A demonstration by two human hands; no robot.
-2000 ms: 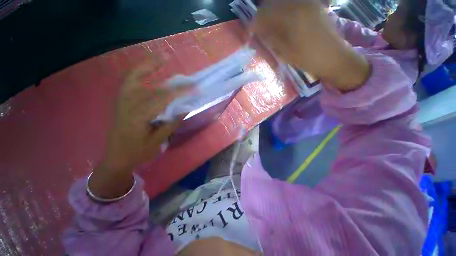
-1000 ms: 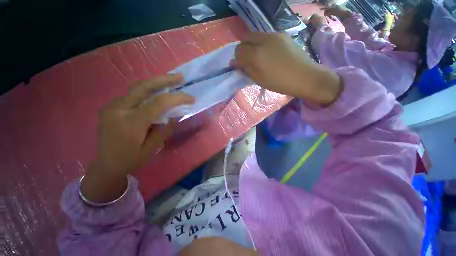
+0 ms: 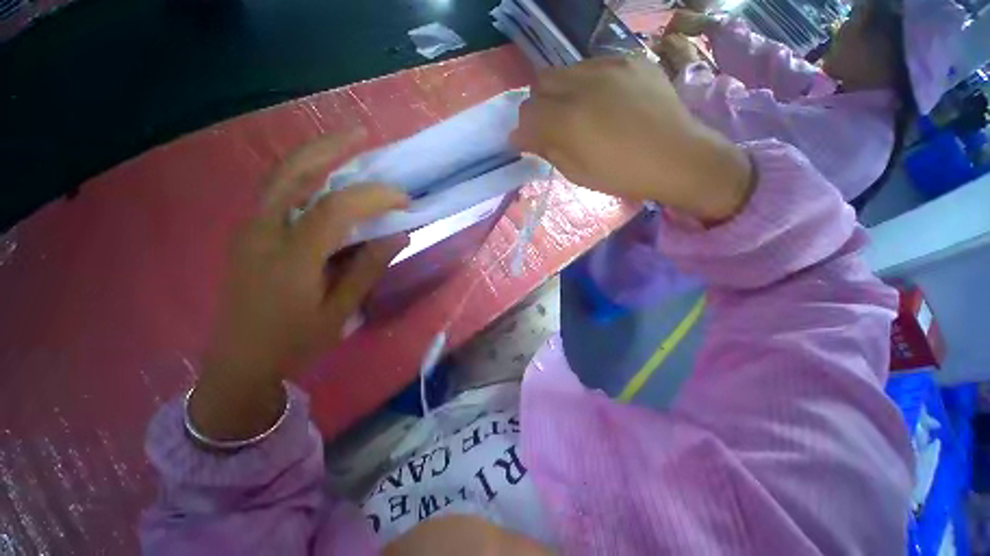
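A small bundle of white protective sleeves with a thin dark tablet edge between them is held upright on its side over the red bench top. My left hand is at its left end, fingers spread around the end and thumb below. My right hand grips the upper right corner with bent fingers. A bright white screen strip shows at the lower side of the bundle. How many tablets are inside cannot be told.
The red film-covered bench lies under my hands. A dark green belt runs behind it, with a clear plastic scrap. A stack of tablets and sleeves is beyond my right hand. A person in pink works at the right.
My right hand has come from over the far stack to the bundle's right corner. My left hand stays at the left end, and its fingers have shifted slightly. The white cord has swung.
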